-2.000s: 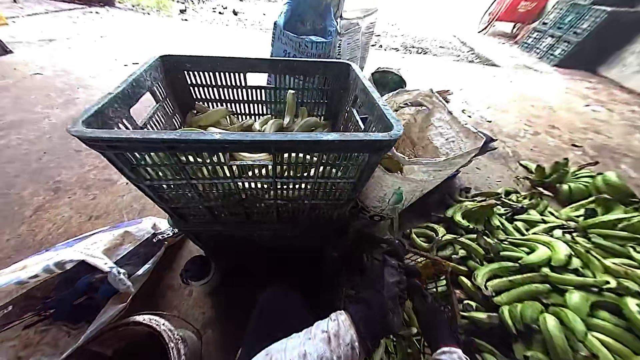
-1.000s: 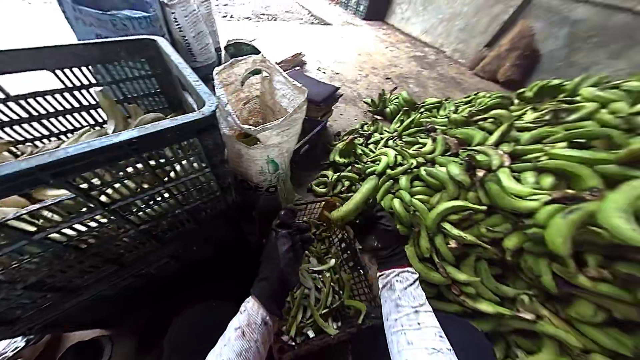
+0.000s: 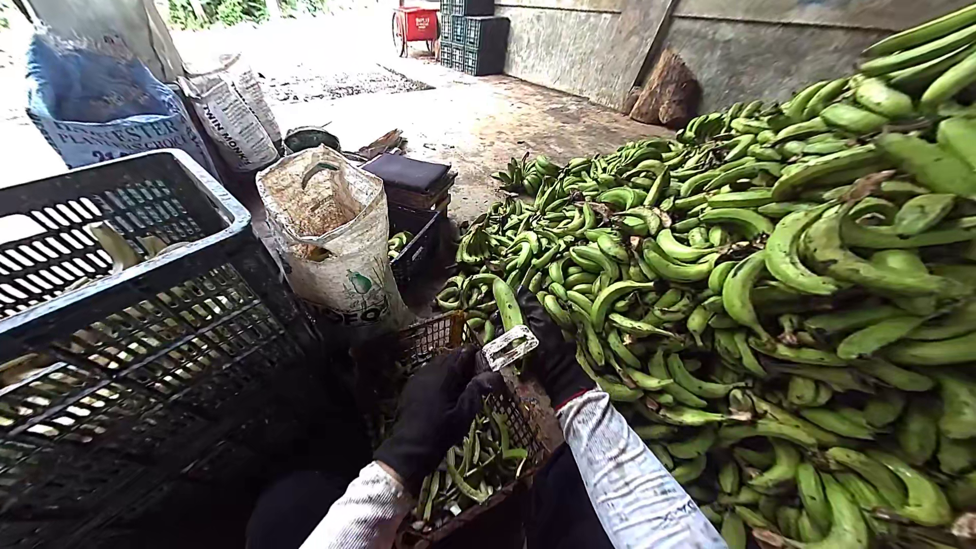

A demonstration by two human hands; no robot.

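Observation:
My left hand [image 3: 438, 408], in a black glove, grips a peeler [image 3: 511, 348] with a pale frame. The peeler lies against a green plantain [image 3: 506, 303], which my right hand [image 3: 553, 347], also in a black glove, holds upright and slightly tilted. Both hands are above a plastic crate [image 3: 537, 427] that holds green peel strips [image 3: 469, 465]. A large heap of green plantains [image 3: 686, 267] lies beside my right hand and forearm.
At the left stands a tall black crate [image 3: 229, 229] with peeled plantains inside. An open white sack [image 3: 358, 267] is beyond my left hand, with a dark pad [image 3: 408, 172] on a stack behind it. Blue [image 3: 114, 137] and white bags [image 3: 229, 122] stand farther back.
The view has swung right, toward the heap. The peeler is now plain to see against the plantain, and my left hand has come up close to the right hand.

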